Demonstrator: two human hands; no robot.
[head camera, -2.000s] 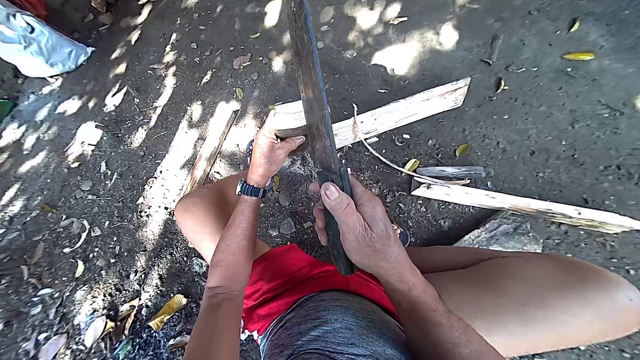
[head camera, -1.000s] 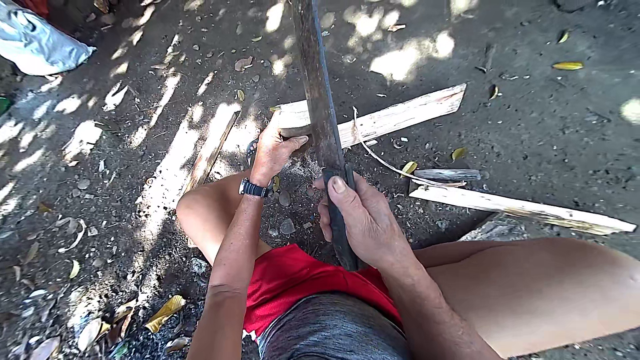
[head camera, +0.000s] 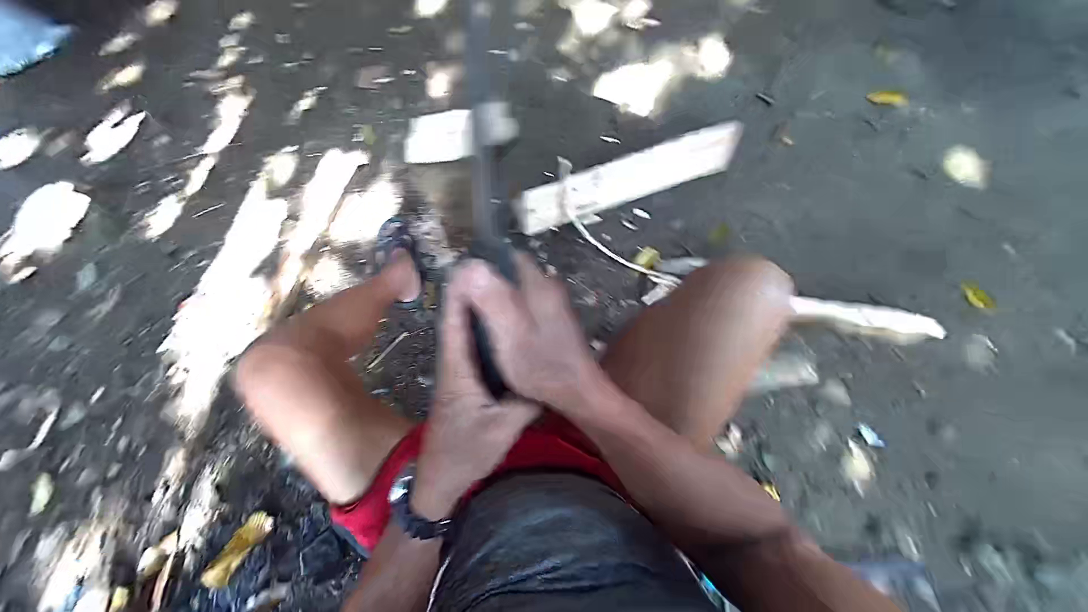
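A long, dark machete (head camera: 486, 170), blurred, points away from me near the middle of the view. My right hand (head camera: 531, 340) is closed round its dark handle. Lower and to the left, my left hand (head camera: 476, 416) is wrapped against the same handle, touching the right hand. Past the hands lies a pale split board (head camera: 633, 177), right of the blade. A short pale wood piece (head camera: 438, 138) shows behind and left of the blade. Whether the blade touches any wood cannot be told.
My bent legs lie either side of the hands. A thin curved strip (head camera: 595, 242) rests beside the board. Another pale wood length (head camera: 867, 318) extends beyond my right knee. Yellow leaves (head camera: 888, 99) and chips are scattered on the dirt. A pale bag (head camera: 30, 38) is at the top left corner.
My left hand has left the wood beside the blade and joined my right hand at the machete's handle. My right knee is now bent upward. The view has shifted.
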